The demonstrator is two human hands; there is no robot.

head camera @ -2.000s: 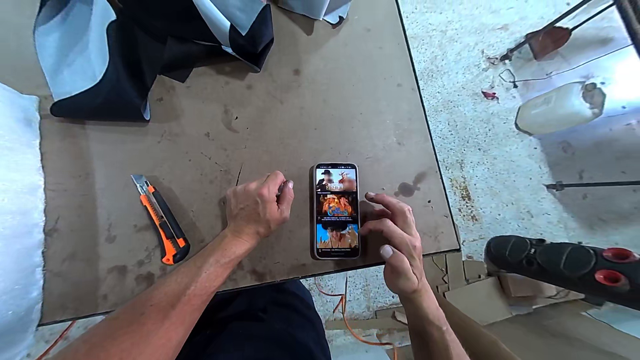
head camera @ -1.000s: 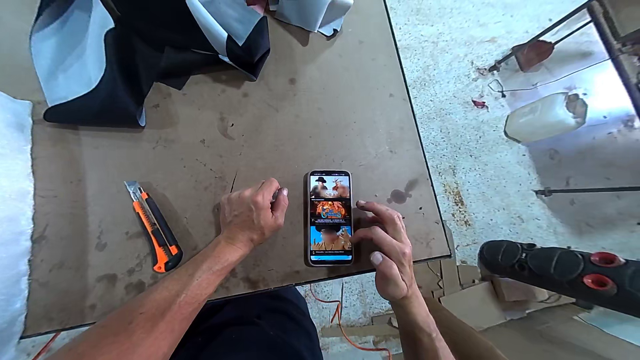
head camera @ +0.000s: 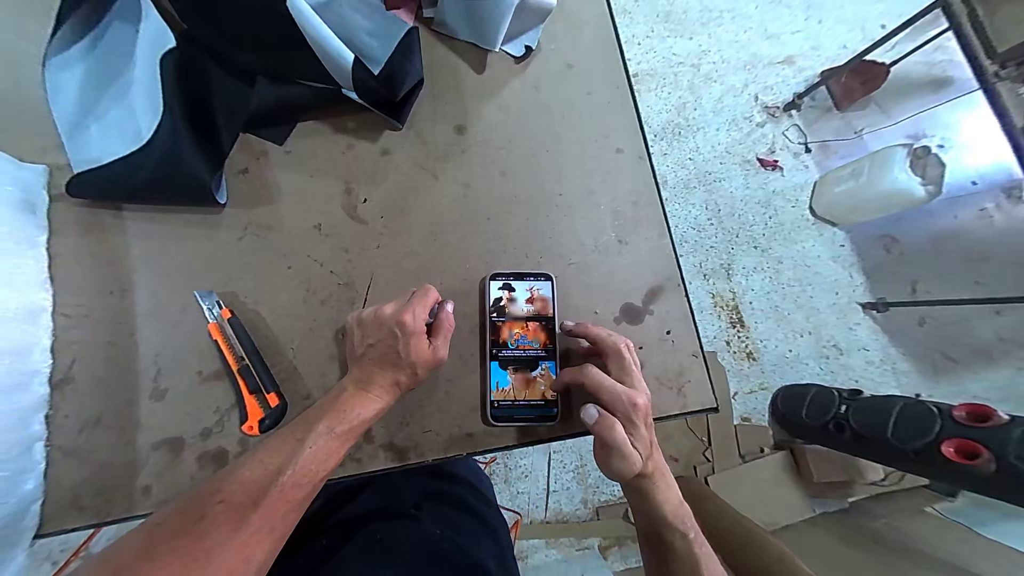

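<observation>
A smartphone [head camera: 522,348] lies face up near the front edge of the table [head camera: 496,200], its lit screen showing a column of picture tiles. My right hand [head camera: 616,392] is beside its right edge, fingers apart and bent, holding nothing. To the phone's left my left hand [head camera: 398,338] rests curled on the table; a small dark thing shows between its thumb and forefinger, too small to name. An orange and black snap-off utility knife [head camera: 242,364] lies further left, its blade end pointing away from me.
Black and grey fabric pieces [head camera: 200,152] lie crumpled at the far left. White padding [head camera: 24,352] runs along the left side. Right of the table are a plastic jug [head camera: 876,184] on the floor, a black object with red rings [head camera: 888,424] and cardboard [head camera: 768,488].
</observation>
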